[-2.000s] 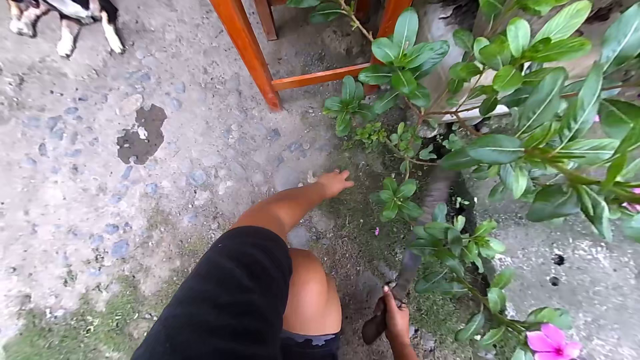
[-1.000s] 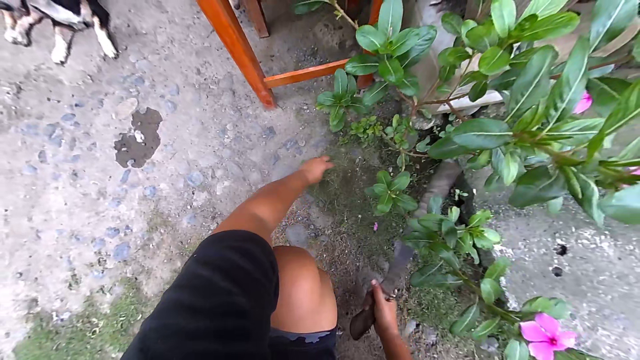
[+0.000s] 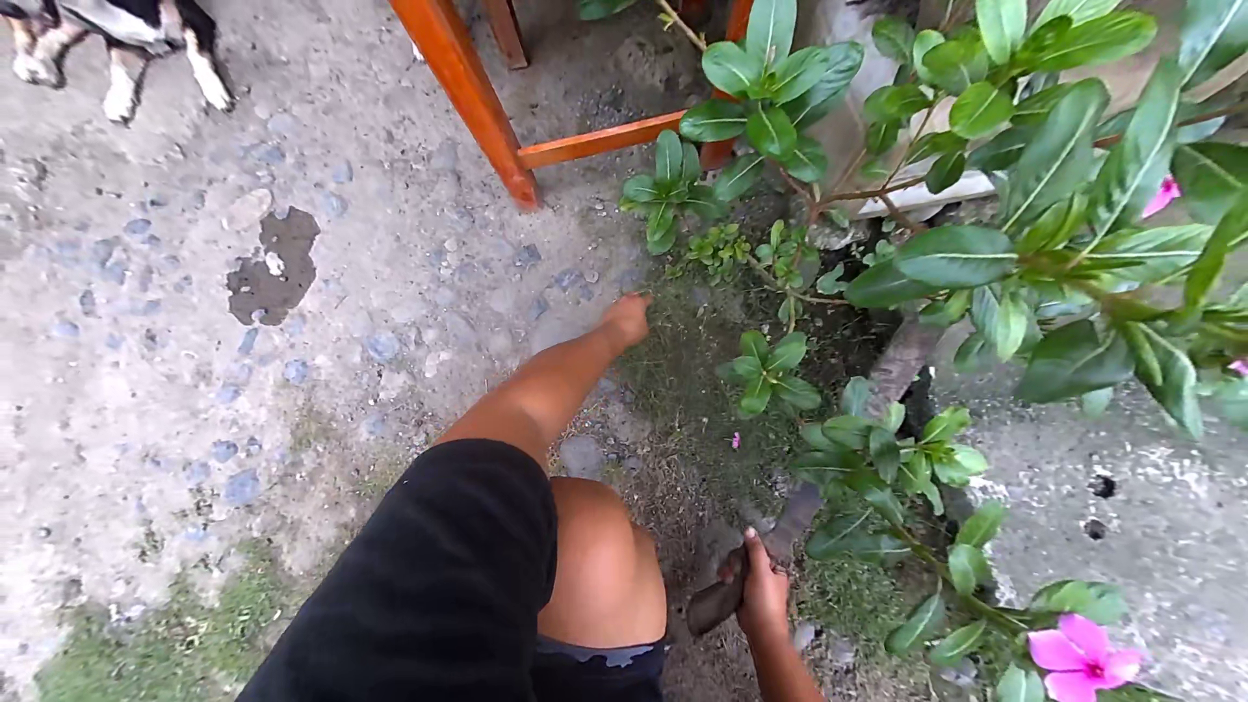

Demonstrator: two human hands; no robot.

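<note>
My right hand (image 3: 763, 590) is closed around the dark handle of a long-bladed tool, which looks like a machete (image 3: 799, 512). Its blade runs up and to the right, partly hidden beneath the leaves of a flowering periwinkle plant (image 3: 877, 453). My left hand (image 3: 629, 317) reaches down to the low grass and weeds (image 3: 682, 361) at the edge of the rough ground, left of the plant. The fingers of that hand are bent down, and whether they hold any grass cannot be made out.
An orange wooden furniture frame (image 3: 487, 117) stands at the top middle. A dog's legs (image 3: 127, 78) lie at the top left. A concrete slab (image 3: 1102, 468) with small holes borders the plant on the right. A wet patch (image 3: 273, 268) marks the ground at left.
The tool's blade, blurred two seconds ago, shows more clearly now. My left hand's fingers, spread two seconds ago, are now drawn together and point downward.
</note>
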